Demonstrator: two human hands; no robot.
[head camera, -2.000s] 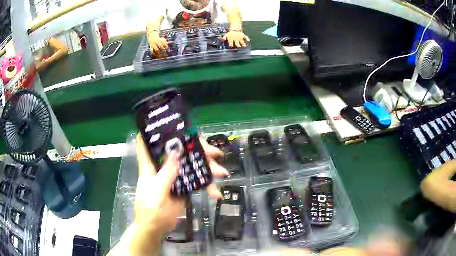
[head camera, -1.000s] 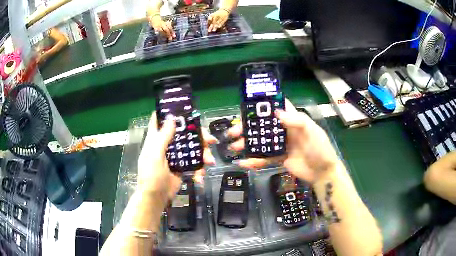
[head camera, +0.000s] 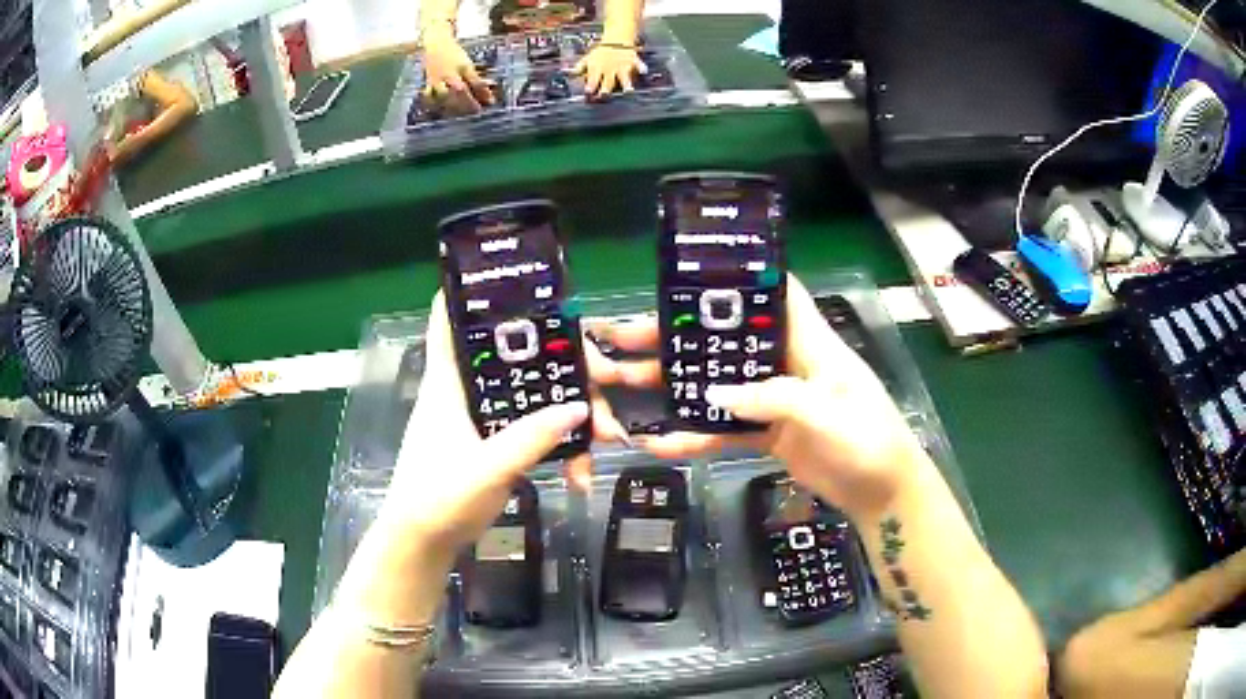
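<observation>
My left hand (head camera: 472, 471) holds a black keypad phone (head camera: 518, 328) upright, its thumb over the lower right keys. My right hand (head camera: 834, 410) holds a second keypad phone (head camera: 722, 301), its thumb on the lower keys. Both screens are dark with lines of white text. Below them is a clear blister tray (head camera: 574, 655). In its near row, two phones lie face down with pale labels, one at left (head camera: 503, 574) and one in the middle (head camera: 644, 546), and a face-up keypad phone (head camera: 804, 560) lies at right. The hands partly hide the far row.
A dark desk fan (head camera: 82, 321) and a stocked tray (head camera: 48, 519) stand at left, beside white paper (head camera: 150, 601). A monitor (head camera: 984, 82), blue mouse (head camera: 1054, 273) and white fan (head camera: 1189, 137) are at right. A person's hands work over a tray (head camera: 410, 130) opposite. A neighbour's arm (head camera: 1148, 642) is at lower right.
My right hand has come in holding a second phone beside the first. Both thumbs have moved down onto the lower keys. The right phone's screen text has changed from a bright highlighted list to dark.
</observation>
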